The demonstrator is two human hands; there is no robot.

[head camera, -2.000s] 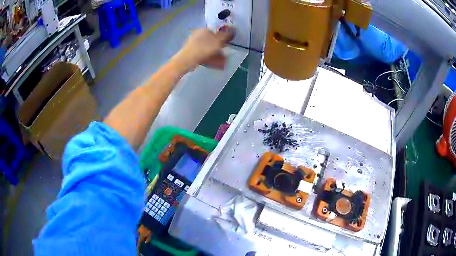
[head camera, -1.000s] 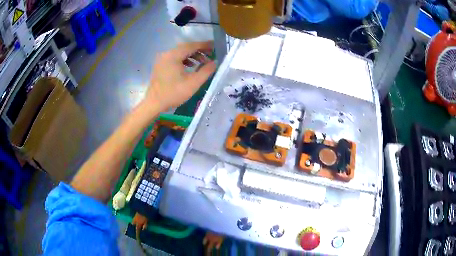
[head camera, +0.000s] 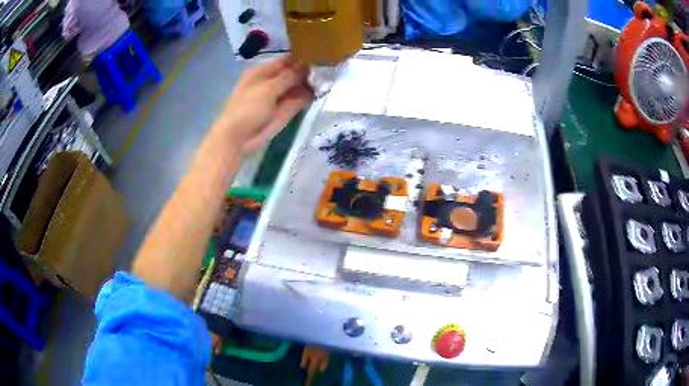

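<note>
My left hand (head camera: 261, 102), bare, reaches up from the lower left in a blue sleeve. Its fingertips are closed on a crumpled white wipe (head camera: 325, 79), just below the gold machine head (head camera: 325, 34). Fingers partly hide the grip. Two orange fixtures with black clamps, a left one (head camera: 363, 203) and a right one (head camera: 461, 217), sit side by side on the machine plate (head camera: 295, 177). No watch case shows in them. A pile of small black parts (head camera: 349, 148) lies behind the left fixture. My right hand is out of view.
Left of the machine, a green basket (head camera: 261, 351) holds a teach pendant (head camera: 230, 275). A red emergency stop (head camera: 449, 341) is at the front. A black foam tray (head camera: 616, 249) with cases and an orange fan (head camera: 651, 75) stand right. A dark-red knob (head camera: 254, 44) is upper left.
My left hand has left the knob area, taken the wipe from the machine's front ledge and raised it to the machine head. The view has shifted, showing more of the tray.
</note>
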